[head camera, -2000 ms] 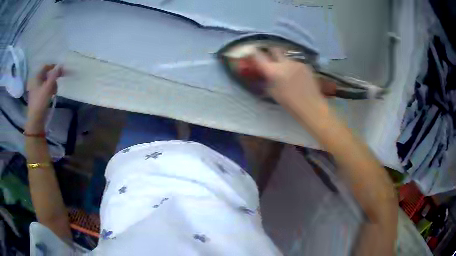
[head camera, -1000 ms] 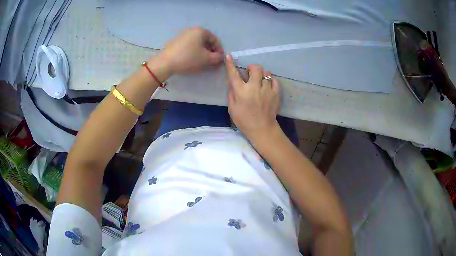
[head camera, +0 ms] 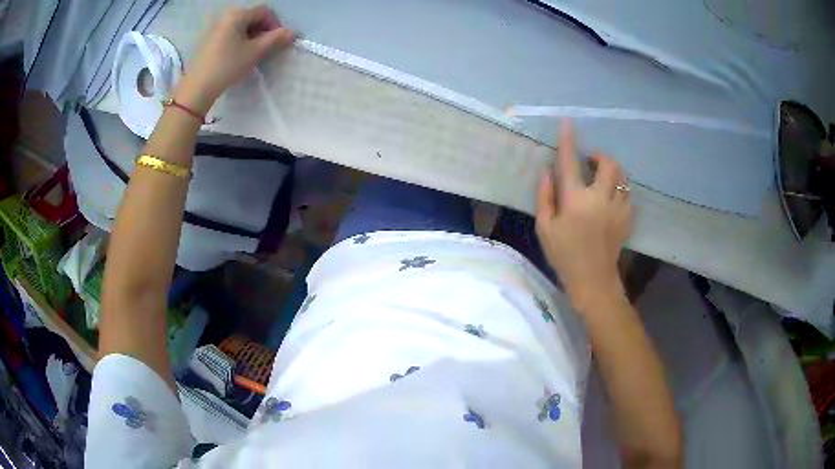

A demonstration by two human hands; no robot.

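Note:
A pale grey-blue panel lies on the padded table. White stay tape runs along its near edge from my left hand to mid-panel. Another strip of tape crosses the panel from there towards the iron. My left hand pinches the tape's end at the panel's left edge. My right hand is at the near edge, index finger extended, fingers apart and slightly blurred, holding nothing visible. The iron rests on the table at the far right, partly cut off by the picture edge.
A white tape roll sits at the table's left edge, beside my left wrist. Dark-striped pale panels lie at the far left, and more hang below the edge. A green basket and an orange basket are lower left.
My left hand has moved left with the tape, which now lies along the near edge. My right hand has moved right and slightly down. The whole view has shifted; the iron remains on the table.

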